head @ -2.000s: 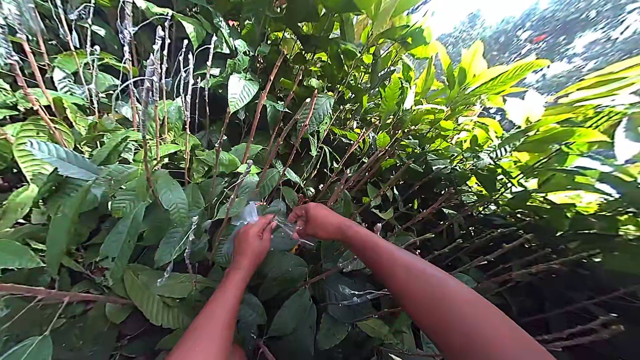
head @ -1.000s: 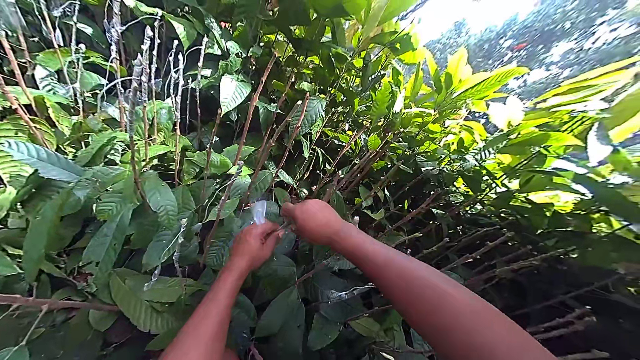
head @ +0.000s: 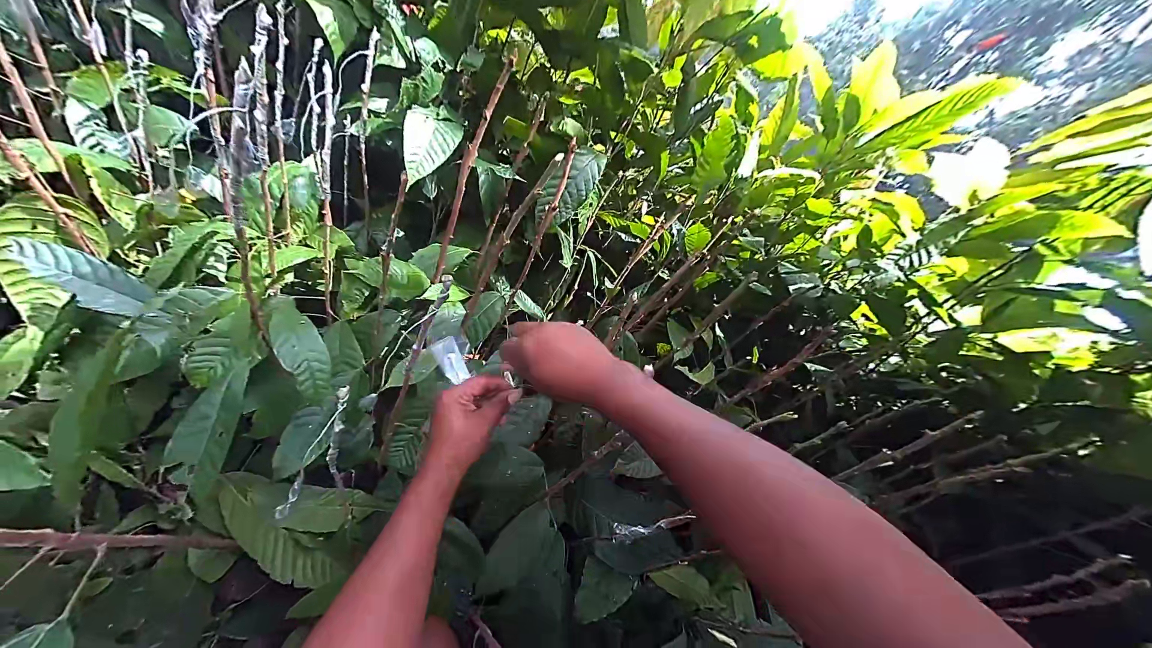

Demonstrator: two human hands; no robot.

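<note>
Near the middle of the head view, my left hand (head: 470,421) pinches a small pale piece, perhaps a stem end, between thumb and fingertips. A strip of clear plastic film (head: 450,358) stands up just above its knuckles. My right hand (head: 562,360) is close beside it on the right, slightly higher and blurred; its fingers curl toward the left fingertips, and what they hold is hidden. Left of the hands rises a thin brown stem (head: 416,351). Several upright cut stems wrapped in clear film (head: 241,135) stand at the upper left.
Broad green leaves (head: 301,346) surround the hands. Bare cut stems (head: 472,162) rise behind them, and more branches (head: 909,450) slant across the lower right. A horizontal branch (head: 117,540) crosses the lower left. A scrap of clear film (head: 634,531) hangs on a twig below my right forearm.
My right hand has moved up and in over the left fingertips since the earliest frame, where the two hands were side by side with thin clear film between them.
</note>
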